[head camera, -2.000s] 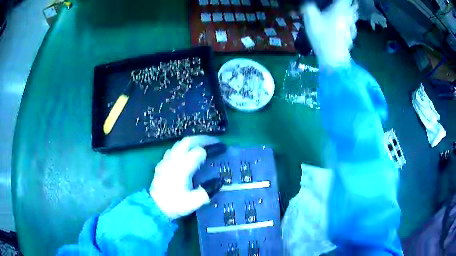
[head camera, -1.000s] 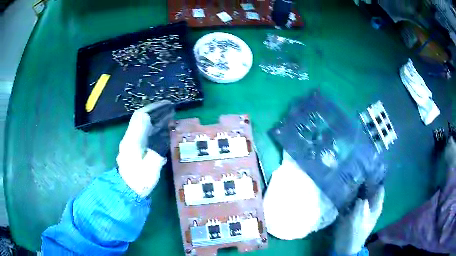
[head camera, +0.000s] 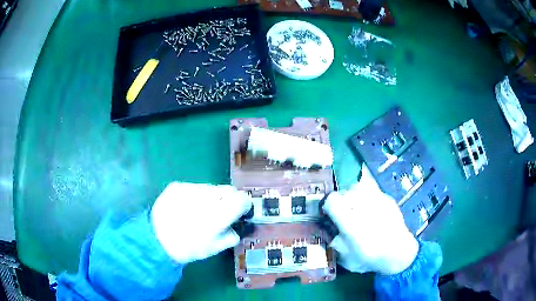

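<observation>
The reddish-brown jig base (head camera: 288, 231) lies in front of me. A heatsink (head camera: 289, 154) lies tilted over its far slot, standing on edge or turned, its face not clear. The middle heatsink (head camera: 284, 206), with two black transistors, is gripped at its two ends: my gloved left hand (head camera: 203, 220) holds the left end and my gloved right hand (head camera: 367, 226) holds the right end. I cannot tell if it is clear of its slot. The near heatsink (head camera: 256, 258), also with two transistors, sits in its slot.
The blue-grey cover plate (head camera: 382, 138) lies tilted to the right. Finished-looking heatsinks (head camera: 469, 148) lie beyond it. A black screw tray (head camera: 194, 109) with a yellow-handled tool (head camera: 142, 81), a white dish (head camera: 320, 67) and a clear bag (head camera: 370, 56) lie on the far side. A purple sleeve (head camera: 505, 264) shows at right.
The cover plate came off the base and now rests at the right, released. The far heatsink has shifted from flat to tilted. Both hands have moved onto the middle heatsink.
</observation>
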